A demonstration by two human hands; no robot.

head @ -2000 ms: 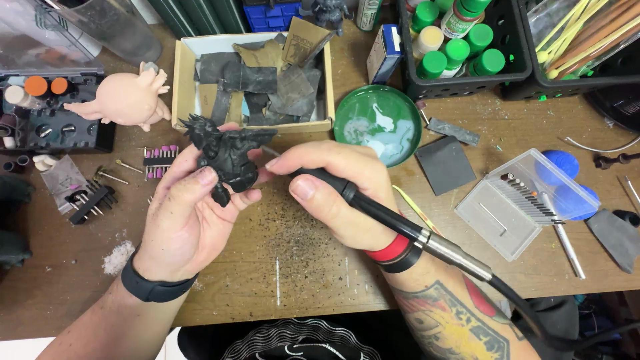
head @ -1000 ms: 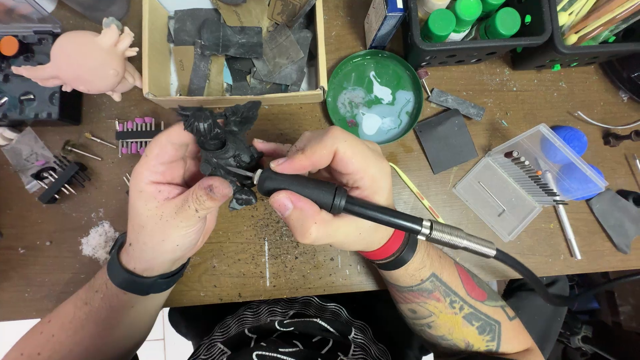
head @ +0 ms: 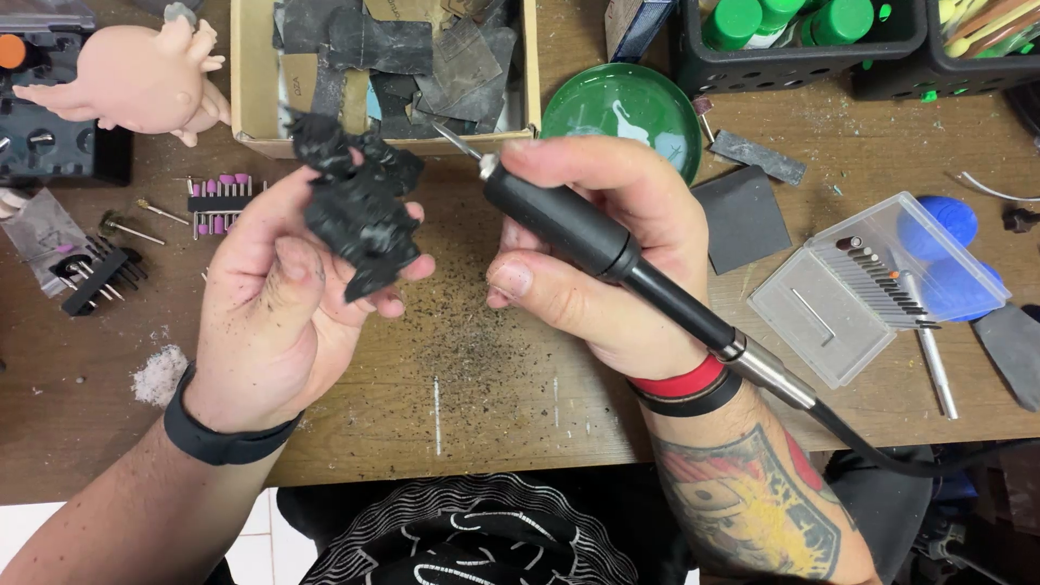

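Note:
My left hand [head: 284, 301] holds a small black sculpted figurine [head: 357, 211] between thumb and fingers, above the wooden table. The figurine looks slightly blurred. My right hand [head: 609, 236] grips a black rotary tool handpiece [head: 561, 215] with a thin pointed metal bit [head: 457, 140]. The bit points up and left, apart from the figurine and to its right. A cable runs from the handpiece's metal rear end toward the lower right. Dark shavings [head: 475, 349] are scattered on the table below and between my hands.
Behind my hands are a cardboard box [head: 532, 73] of sandpaper pieces and a green dish [head: 569, 97] with liquid. At left lie a pink figure [head: 134, 77], pink grinding bits [head: 219, 205] and a bit holder [head: 101, 280]. At right are dark abrasive sheet [head: 743, 219] and an open clear bit case [head: 812, 325].
One second ago the tool's bit was at the figurine; now there is a gap between them. My left hand has tilted the figurine.

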